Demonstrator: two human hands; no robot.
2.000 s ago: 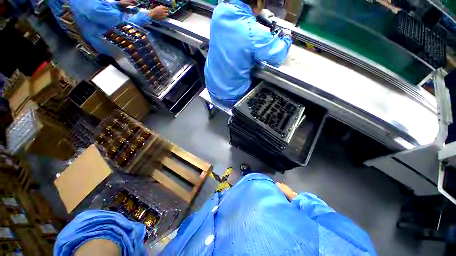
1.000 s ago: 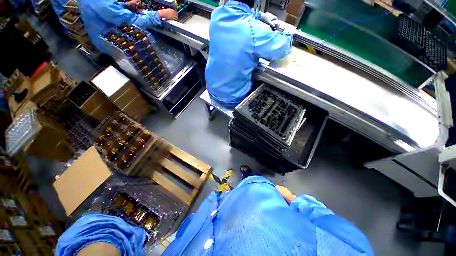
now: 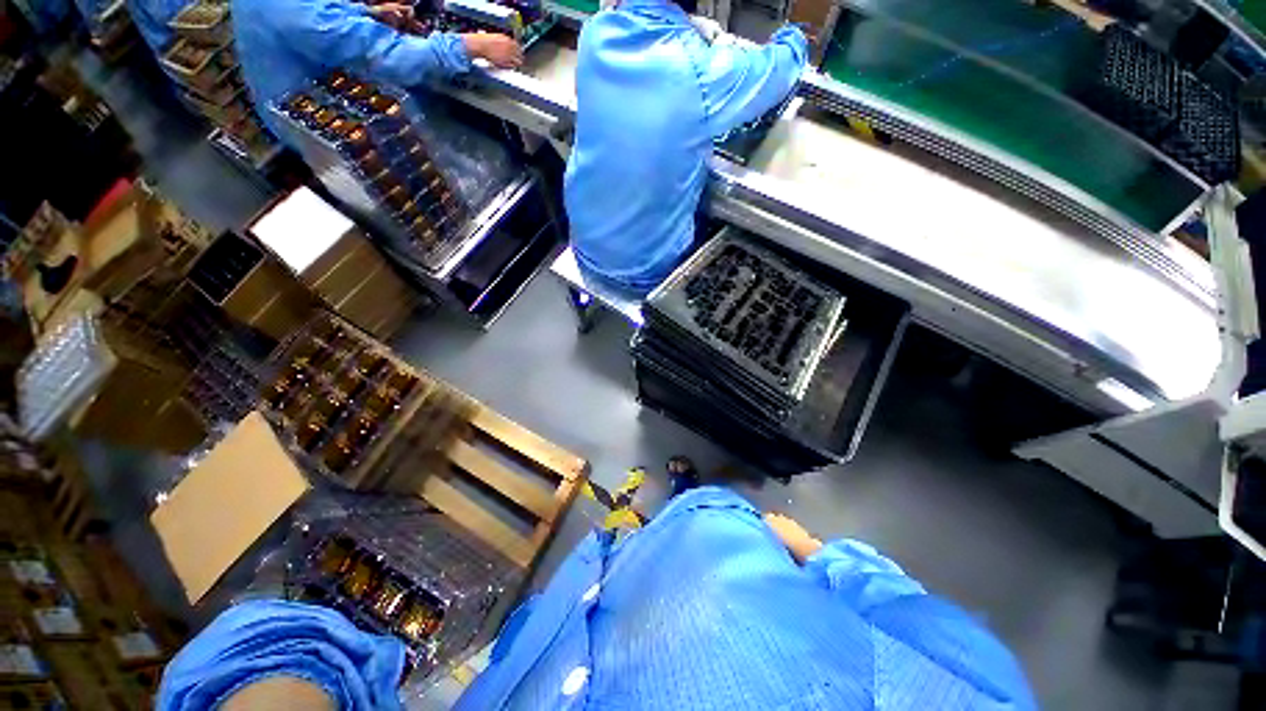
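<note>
My right hand shows only as a small bare patch between my smock and its blue sleeve; its fingers are mostly hidden, and I cannot tell if it holds anything. My left hand is out of the picture; only a bare forearm below a bunched blue sleeve shows at the lower left edge. Nearest in front stands a stack of black gridded component trays in a larger black bin. Neither hand is seen touching it.
A person in a blue smock sits at the bright conveyor bed. Another person works farther left. A wooden pallet, an opened carton and trays of copper-coloured parts are on the left.
The seated person's arm has reached farther up over the conveyor, and a dark item now shows beside that arm. The farther person's hand has shifted right. My sleeves have barely moved.
</note>
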